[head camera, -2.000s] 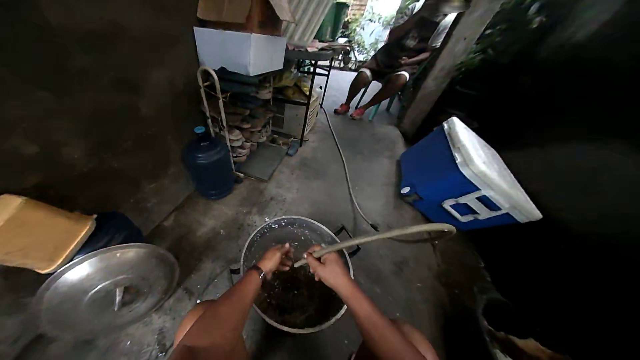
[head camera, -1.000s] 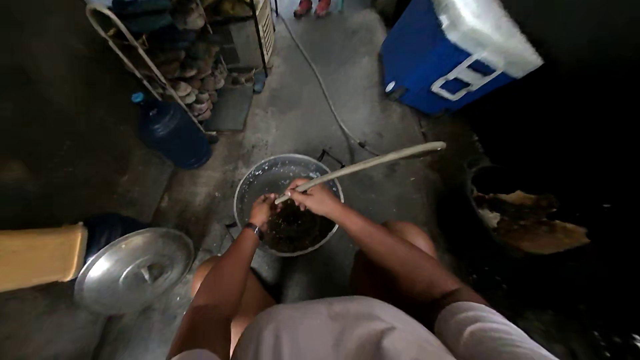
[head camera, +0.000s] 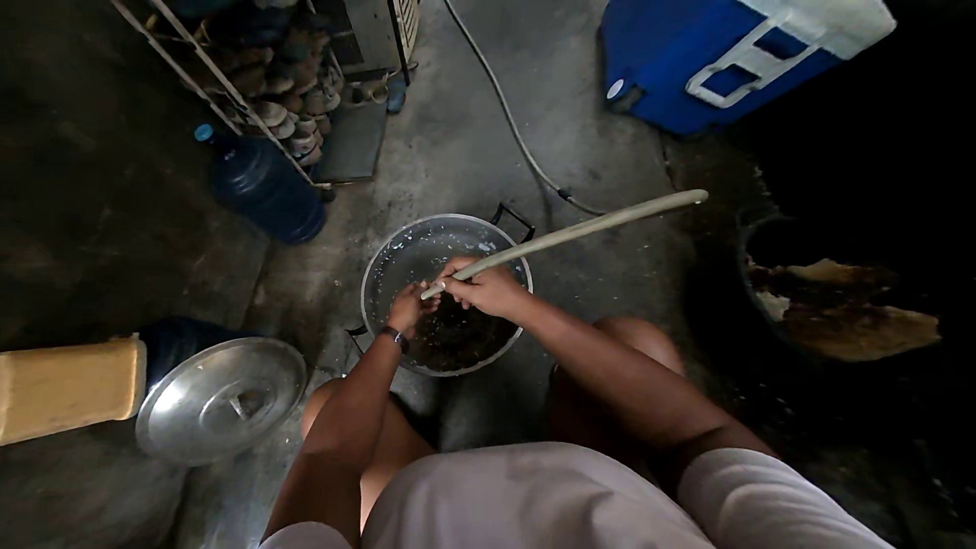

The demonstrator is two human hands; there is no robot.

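Note:
A large round metal pot (head camera: 389,259) stands on the concrete floor between my knees, its inside wall flecked with pale bits and its bottom dark. Over the pot, my right hand (head camera: 484,287) grips a pale garden hose (head camera: 595,224) close to its end; the rest of the hose arches out over the rim to the right. My left hand (head camera: 412,306), with a dark band at the wrist, is beside the hose end with its fingers partly curled. Whether it touches the hose or holds anything is unclear. No water stream can be made out.
A round metal lid (head camera: 210,400) leans by a yellow plastic container (head camera: 72,389) at the left. Beyond are a blue water jug (head camera: 267,187) and a shoe rack (head camera: 206,69). A blue cooler (head camera: 671,69) stands at the upper right, a dark tub (head camera: 762,313) at the right.
The view has tilted downward, so the seated person at the far end is out of frame. Both hands remain over the pot, the right one still on the hose.

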